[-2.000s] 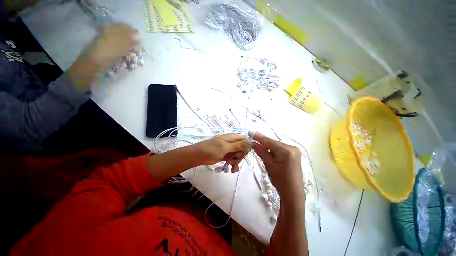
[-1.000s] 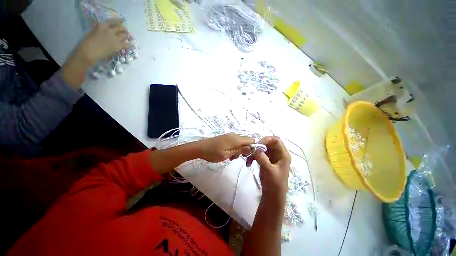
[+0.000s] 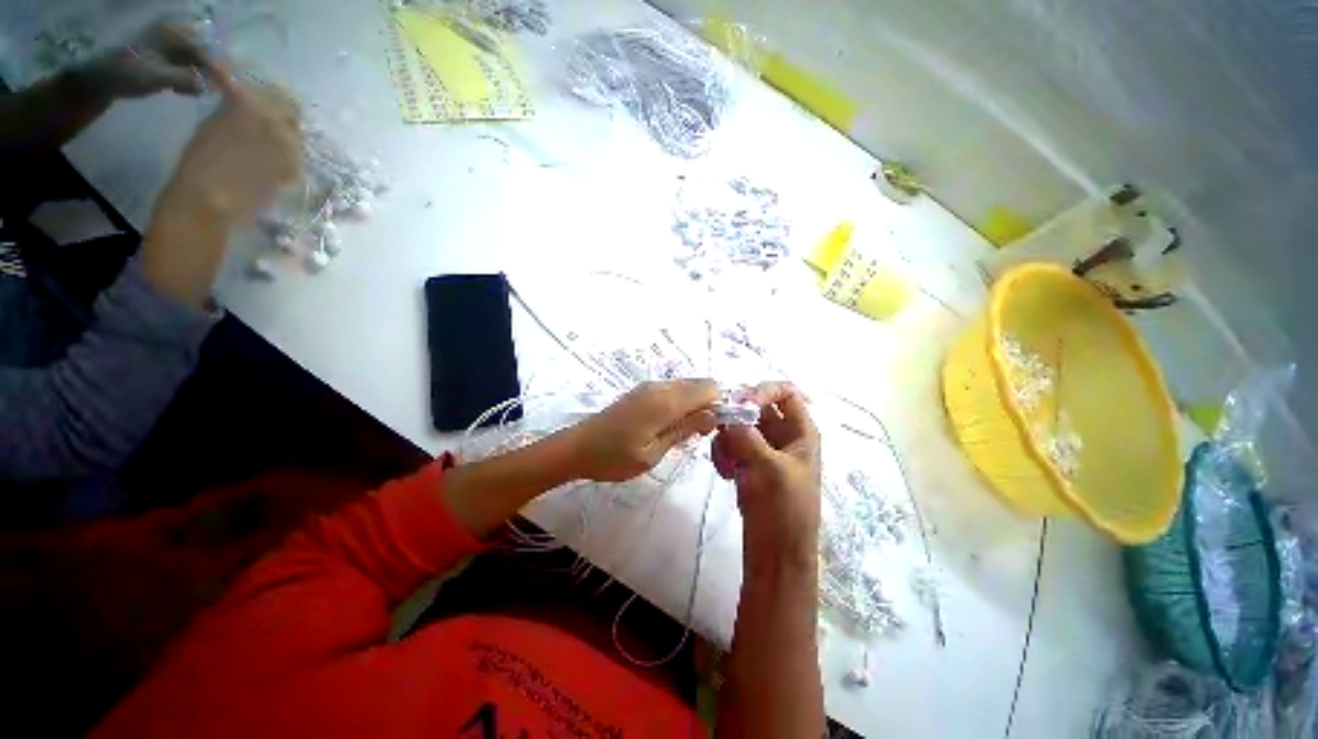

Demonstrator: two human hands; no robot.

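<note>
My left hand [image 3: 645, 430] and my right hand [image 3: 773, 451] meet over the front part of the table. Between their fingertips they pinch a small white piece [image 3: 736, 413], too small and bright to name surely. White earphone cable [image 3: 700, 541] hangs below the hands, with a loop over the table edge. More thin cable lies tangled around and behind the hands. Several white earphone heads and cords [image 3: 864, 556] lie on the table to the right of my right forearm.
A black smartphone [image 3: 470, 351] lies left. Behind are a parts pile [image 3: 730, 227], coiled cables [image 3: 658, 90], yellow sticker sheet [image 3: 460, 72] and yellow cup [image 3: 863, 277]. Right are a yellow basket [image 3: 971, 401] and green basket [image 3: 1156, 578]. Another person's hands [image 3: 239, 152] work at upper left.
My hands have stayed together, and my right hand has turned more upright around the white piece. The other person's hands have moved left. The camera view has shifted slightly.
</note>
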